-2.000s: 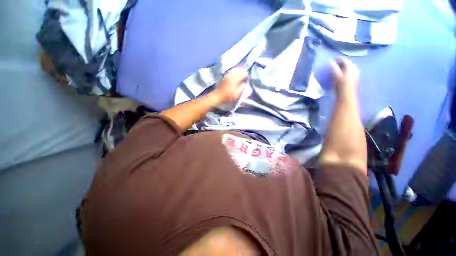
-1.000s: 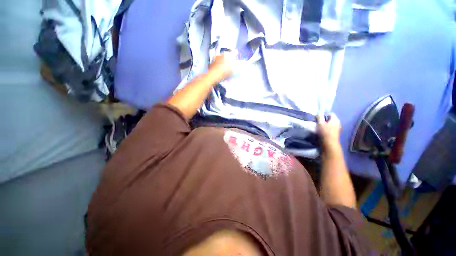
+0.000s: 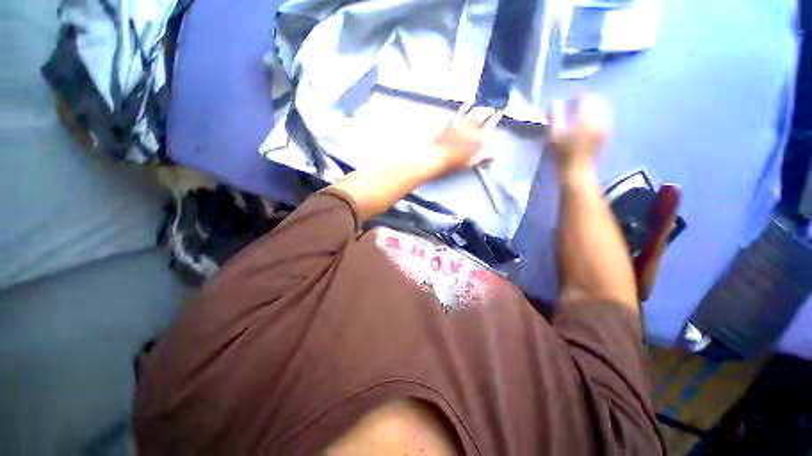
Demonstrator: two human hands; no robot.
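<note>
The part-sewn garment piece [image 3: 410, 53] lies spread on the blue-violet table, pale grey to white, with a dark grey strip [image 3: 514, 53] across its upper part. My left hand [image 3: 469, 138] lies on the garment just below the dark strip, fingers spread. My right hand [image 3: 579, 129] is blurred at the garment's right edge; whether it holds the cloth cannot be told. The steam iron [image 3: 643, 214], with its brown-red handle, stands at the right of the table, partly hidden behind my right forearm.
The pressing table [image 3: 712, 116] has blue-violet cloth. A crumpled grey and white garment pile [image 3: 125, 80] hangs at its left end. A ribbed dark grey pad [image 3: 752, 289] is at the right edge. Grey sheeting [image 3: 80, 214] covers the far left; a cardboard box [image 3: 703, 383] is below right.
My left hand has moved right across the garment. My right hand has moved up from the lower right corner. The dark strip and garment sit further left and lower in view.
</note>
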